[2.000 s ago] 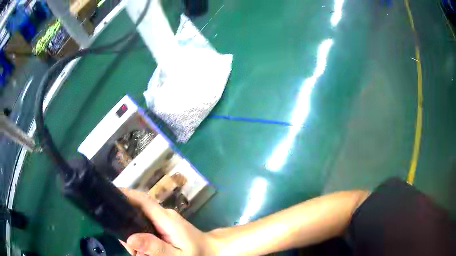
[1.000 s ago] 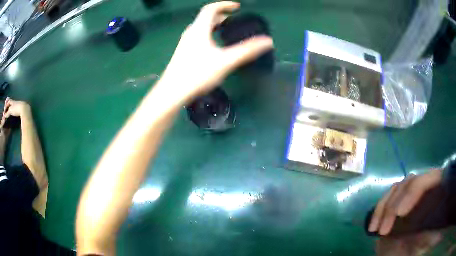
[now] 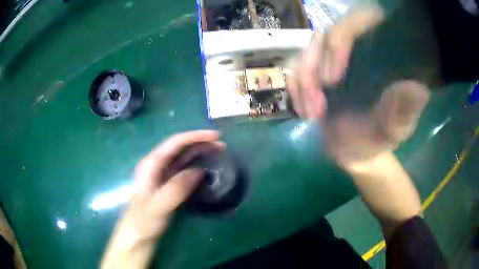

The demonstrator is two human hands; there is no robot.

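Note:
My left hand (image 3: 157, 181) is around the left side of a black round housing (image 3: 223, 181) on the bench near the front. The housing's grey face with a centre hole points up, and the picture is blurred there. My right hand (image 3: 357, 110) is strongly blurred, to the right of the screw feeder, with its fingers and thumb spread. A dark smear lies between them, and I cannot tell whether it is a held thing. A second black housing (image 3: 113, 94) stands on the bench at the left, untouched.
The white screw feeder (image 3: 226, 89) with blue sides stands at top centre, with a brass-coloured block (image 3: 265, 79) at its near end and loose screws in its tray. A clear plastic bag (image 3: 328, 10) lies behind it. A yellow floor line (image 3: 446, 178) runs at the right.
My left hand has come down toward the front and now holds a housing there. My right hand has moved up beside the feeder. The view has shifted, so the feeder appears further left and higher.

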